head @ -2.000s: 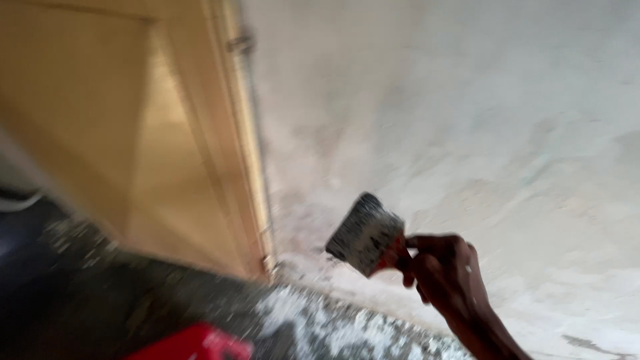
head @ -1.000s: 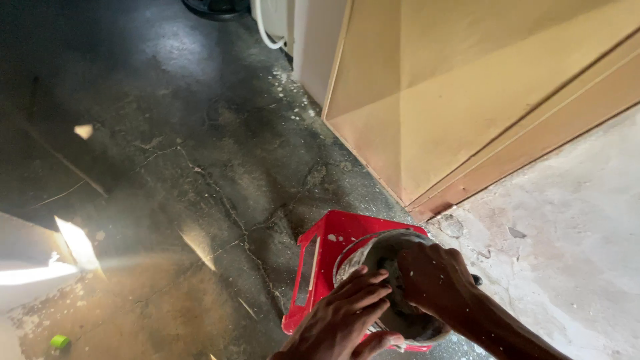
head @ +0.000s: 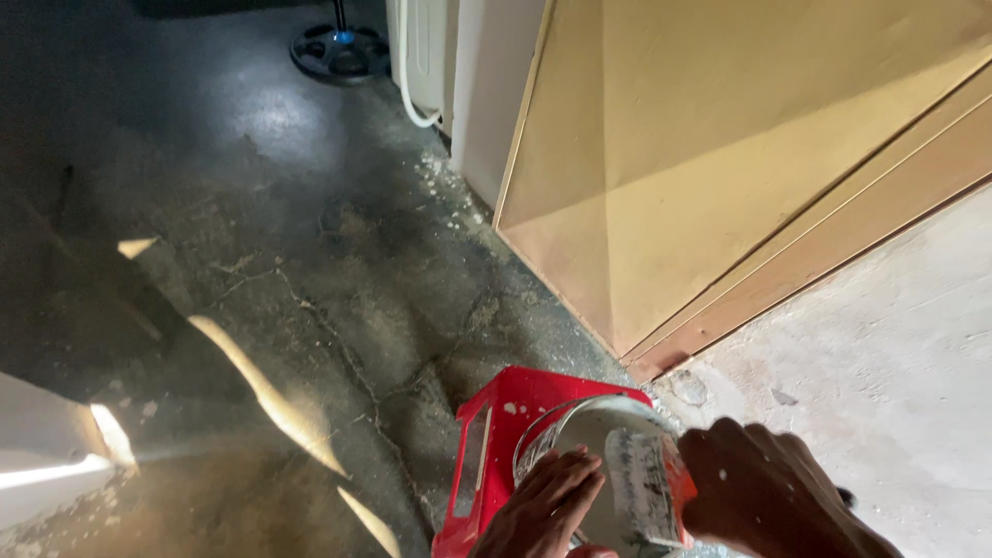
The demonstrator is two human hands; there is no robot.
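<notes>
My right hand (head: 763, 484) grips the orange handle of a wide paintbrush (head: 642, 488), whose bristles and ferrule are coated in whitish paint. The brush is over the mouth of a round paint bucket (head: 612, 407) with a wire handle. On the bucket's near left rim rests my left hand (head: 542, 504), fingers extended and no tool in it. Beneath the bucket stands a red plastic stool (head: 508, 395) with white paint drips on top. How deep the bristles sit in the bucket cannot be told.
A yellow-tan door or panel (head: 659, 155) with a brownish frame (head: 814, 256) meets the patchy whitish wall (head: 891, 372) at right. The dark, cracked concrete floor (head: 310, 310) bears paint splatters. A black round stand base (head: 341, 58) and a white hose (head: 411, 101) are farther off.
Two seconds ago the brush was held up before the wall; now it is at the bucket. Since one second ago, the brush has come into clearer sight over the bucket. The view has swung down to the floor.
</notes>
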